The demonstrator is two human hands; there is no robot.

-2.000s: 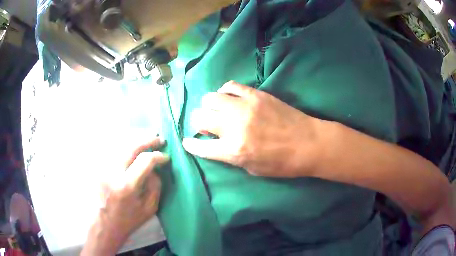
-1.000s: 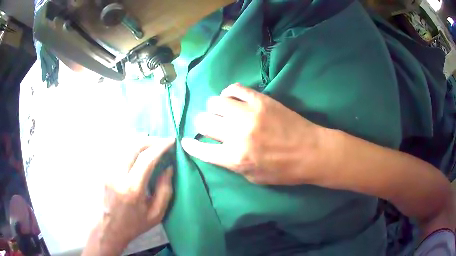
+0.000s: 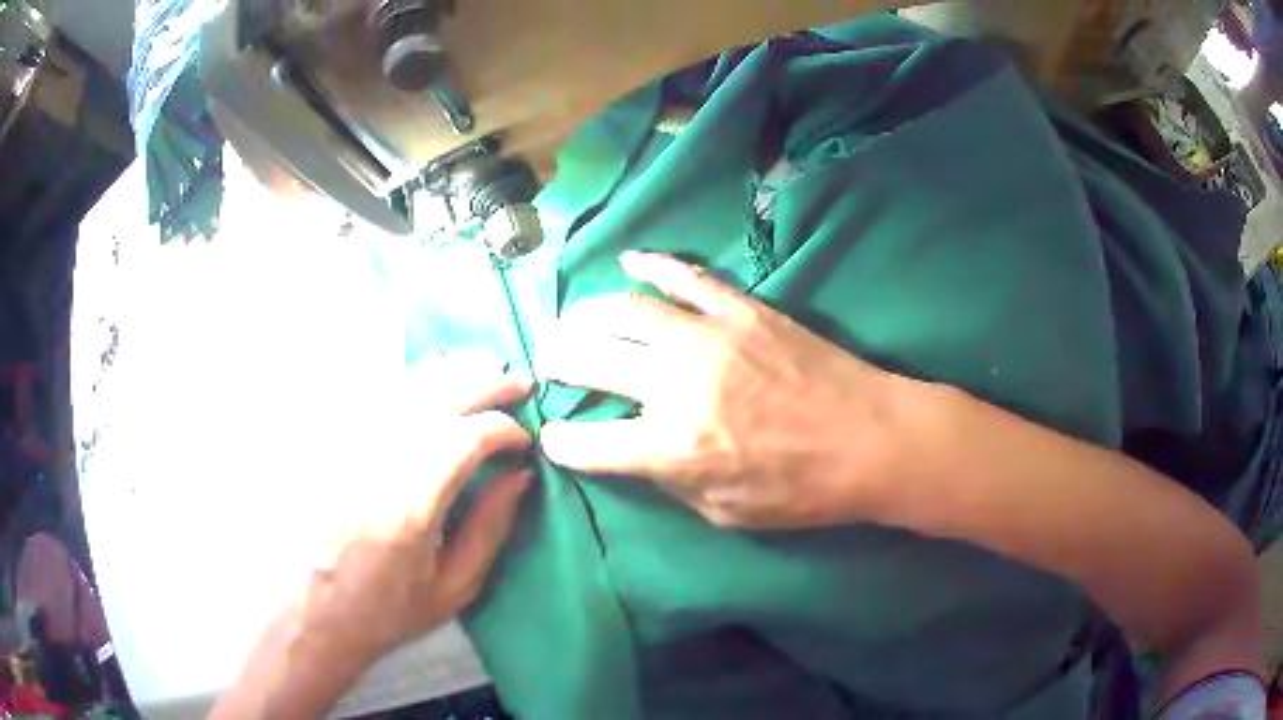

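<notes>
A large green fabric panel (image 3: 872,310) covers the middle and right of the table and drapes over its front. A folded edge (image 3: 516,321) runs from under the sewing machine head (image 3: 507,211) down to my fingertips. My left hand (image 3: 422,521) pinches this edge from the left, thumb and fingers together on the cloth. My right hand (image 3: 732,408) lies on the panel, its thumb and forefinger at the same edge, nearly touching my left fingertips. The presser foot and needle are lost in glare.
The beige machine arm (image 3: 605,63) crosses the top. A dark knob (image 3: 411,59) is on the head. Teal threads or cloth strips (image 3: 183,155) hang at upper left. The white table (image 3: 211,450) has dark marks along its left edge.
My left hand has moved right and up along the folded edge to meet my right fingertips. My right hand has shifted slightly right. The machine head appears further right in the view.
</notes>
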